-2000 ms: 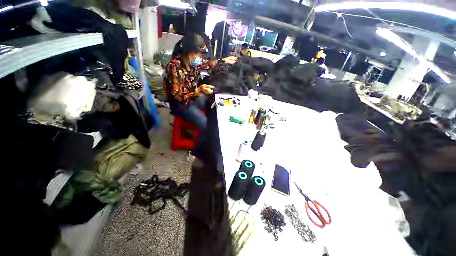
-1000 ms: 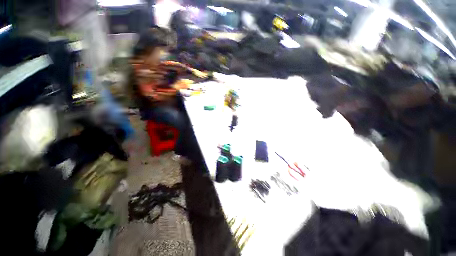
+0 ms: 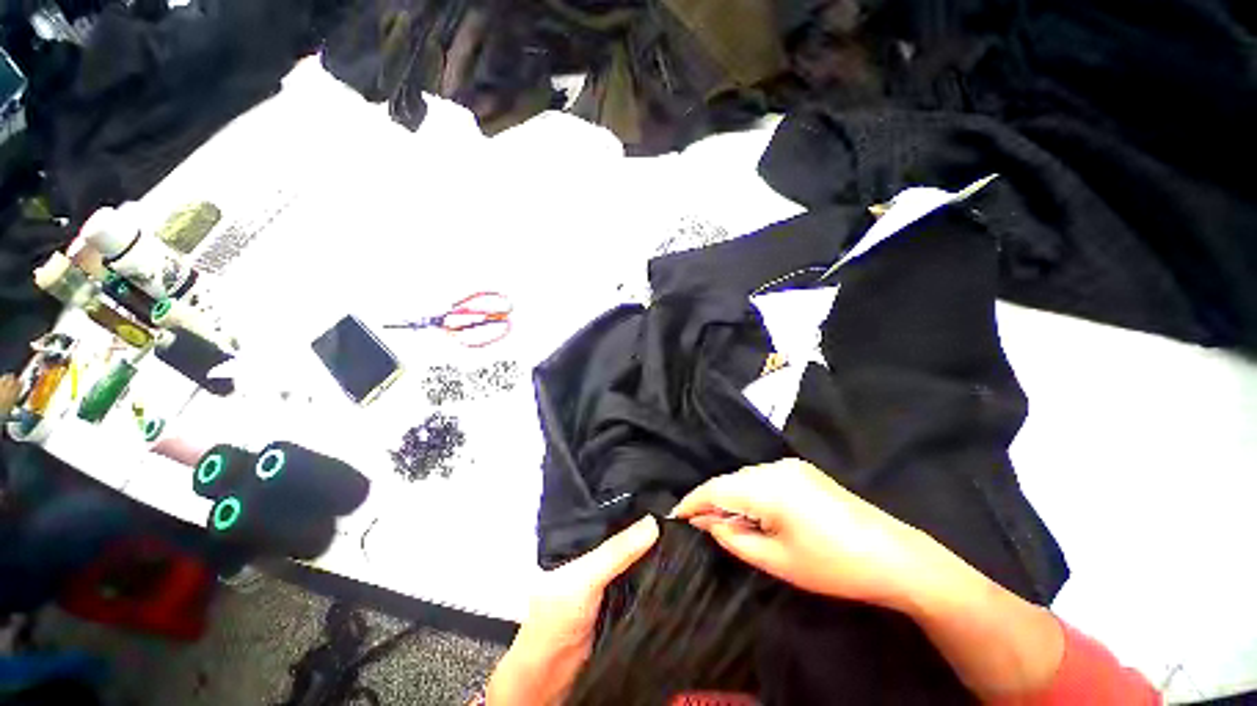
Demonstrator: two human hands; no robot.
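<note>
A black garment [image 3: 910, 400] lies bunched and spread in front of me, partly on the table and partly over my lap. White pieces [image 3: 797, 324] show against its cloth, and a pointed white piece [image 3: 917, 214] stands up at its far side. My left hand [image 3: 586, 600] pinches the garment's near part, thumb at the top. My right hand [image 3: 793, 531] pinches the same cloth just right of the left thumb, fingertips nearly touching it. A needle or thread between the fingertips cannot be made out.
On the white table covering [image 3: 552, 159] are open red-handled scissors [image 3: 462, 320], a smartphone [image 3: 356, 359], a dark pile of small fasteners [image 3: 427, 446] and black thread cones [image 3: 297, 497]. Bottles [image 3: 104, 283] stand at far left. Dark garment heaps [image 3: 524, 62] line the far side. A red stool [image 3: 138, 586] is lower left.
The view has swung right and down to the garment. Both hands, out of view before, now pinch the black cloth. The phone, scissors and cones now appear further left.
</note>
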